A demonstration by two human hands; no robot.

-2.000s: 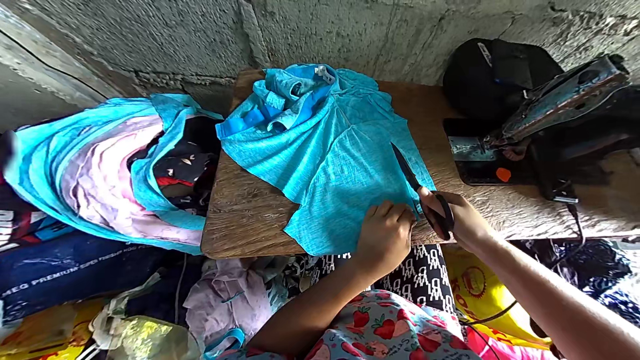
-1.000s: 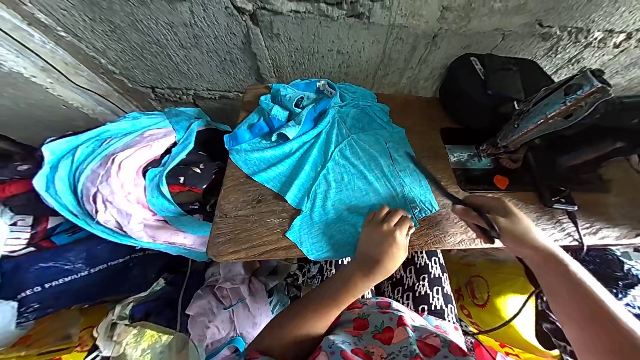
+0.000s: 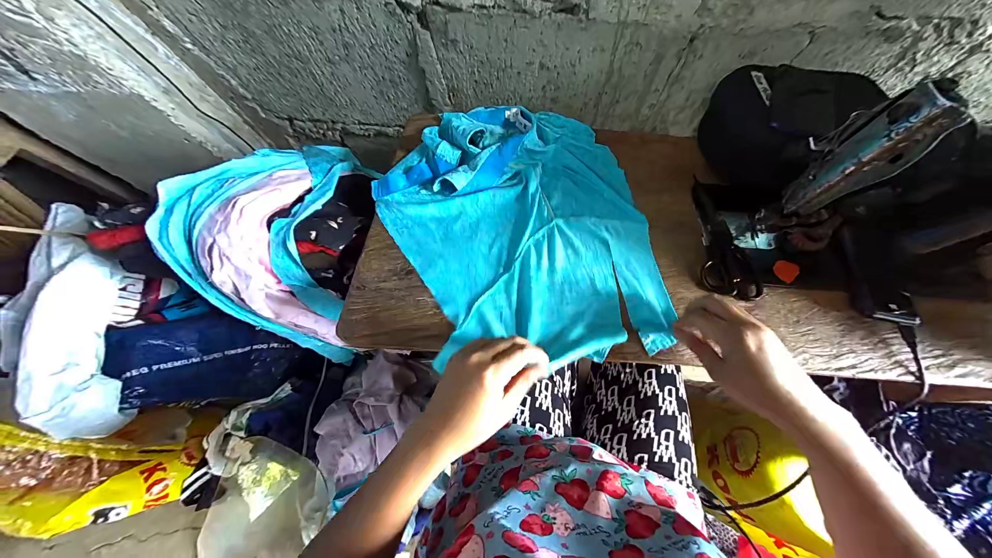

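A turquoise knit garment (image 3: 542, 240) lies spread on the wooden table (image 3: 395, 310), its upper left part bunched up. A slit in its cloth separates a narrow strip at the right. My left hand (image 3: 496, 380) holds the garment's lower edge between thumb and fingers, at the front of the table. My right hand (image 3: 717, 341) is beside the strip's lower end, fingertips close to the cloth; whether they pinch it I cannot tell. Black-handled scissors (image 3: 728, 271) rest by the base of the sewing machine (image 3: 876, 155), their blades partly hidden against the dark base.
Turquoise and pink cloths (image 3: 248, 232) are heaped left of the table. A black cap (image 3: 783, 116) sits behind the machine, against the block wall (image 3: 542, 62). A cable with a plug (image 3: 899, 310) hangs over the right table edge. Yellow bags (image 3: 752, 457) and more cloth lie below.
The scissors have left my right hand and now lie by the sewing machine. My left hand has shifted to the garment's lower left edge. A slit now stands open at the garment's right side.
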